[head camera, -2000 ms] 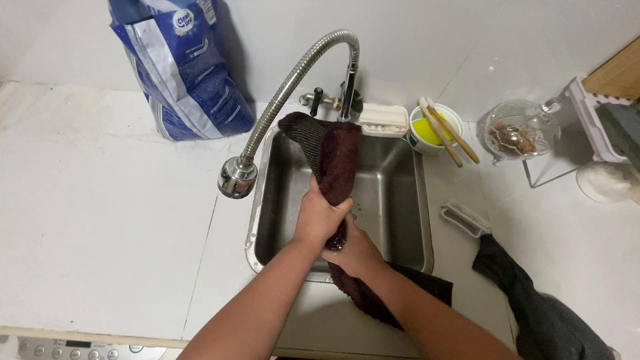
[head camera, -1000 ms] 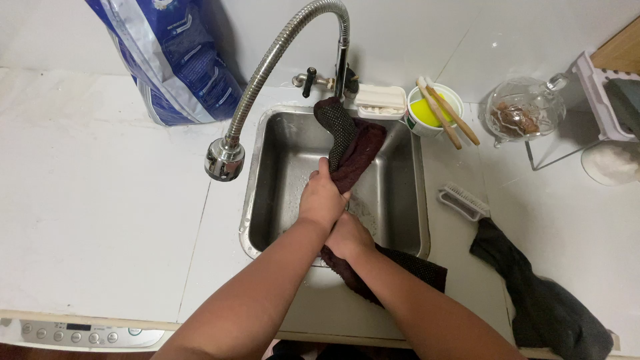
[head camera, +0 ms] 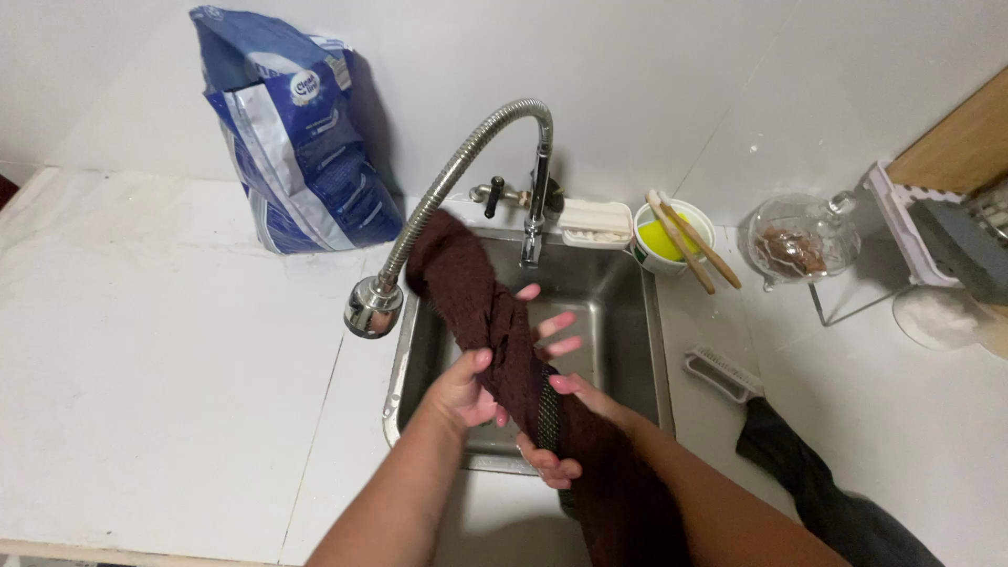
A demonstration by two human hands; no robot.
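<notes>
A dark maroon cloth [head camera: 504,339], loosely twisted and with a dotted dark strip showing, stretches diagonally over the stainless steel sink [head camera: 665,378]. My left hand [head camera: 468,390] supports it from the left, thumb on top and several fingers spread out beyond its far side. Lower down, my right hand [head camera: 579,417] holds the cloth, with the thumb above and the fingers curled beneath. The cloth's upper end rests near the flexible metal faucet [head camera: 472,150], and its lower part hangs along my right forearm.
Left of the faucet stands a blue detergent bag [head camera: 315,157]. Behind the sink are a white soap dish [head camera: 596,224] and a tub [head camera: 669,236] with wooden-handled brushes. To the right lie a scrub brush [head camera: 720,374], dark cloth [head camera: 819,480], lidded glass bowl [head camera: 799,244] and a rack [head camera: 906,228].
Both hands were closed tightly around the twisted cloth; now their fingers are loosened and spread. The cloth has untwisted somewhat, and its upper end has moved left towards the faucet hose.
</notes>
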